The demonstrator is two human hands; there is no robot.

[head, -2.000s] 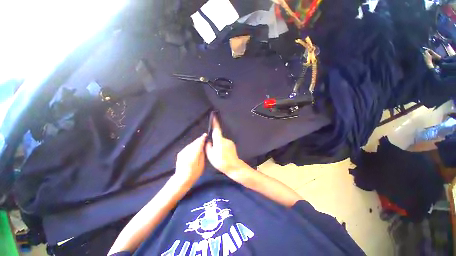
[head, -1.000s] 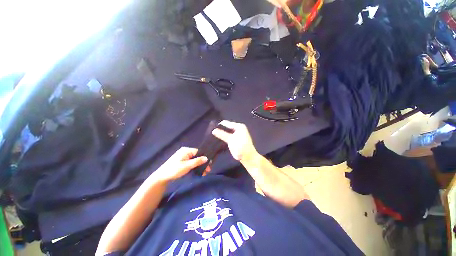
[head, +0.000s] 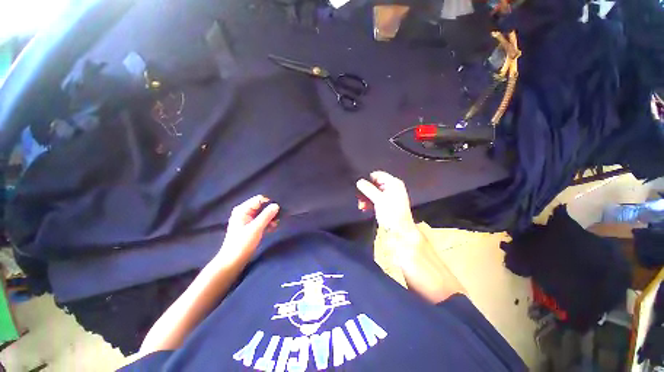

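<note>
A dark navy piece [head: 269, 206] shows between the thumb and fingers of my left hand [head: 251, 221], low in the middle of the view. My right hand [head: 384, 197] is apart from it to the right, thumb and fingers drawn together. Whether the piece runs across to my right hand cannot be told, as it blends with the navy cloth [head: 233, 160] beneath. Both hands are bare and just above the cloth near its front edge.
Black shears [head: 320, 75] lie beyond my hands. A black iron [head: 444, 142] with a red patch lies right of them, its tan cord [head: 507, 76] running away. Gathered navy fabric [head: 575, 109] is heaped at the right. Thin threads [head: 169, 116] and a tan piece [head: 389, 22] lie on the cloth.
My hands were together on the dark piece and are now spread apart sideways. The view has shifted, so the shears and iron appear further right and higher.
</note>
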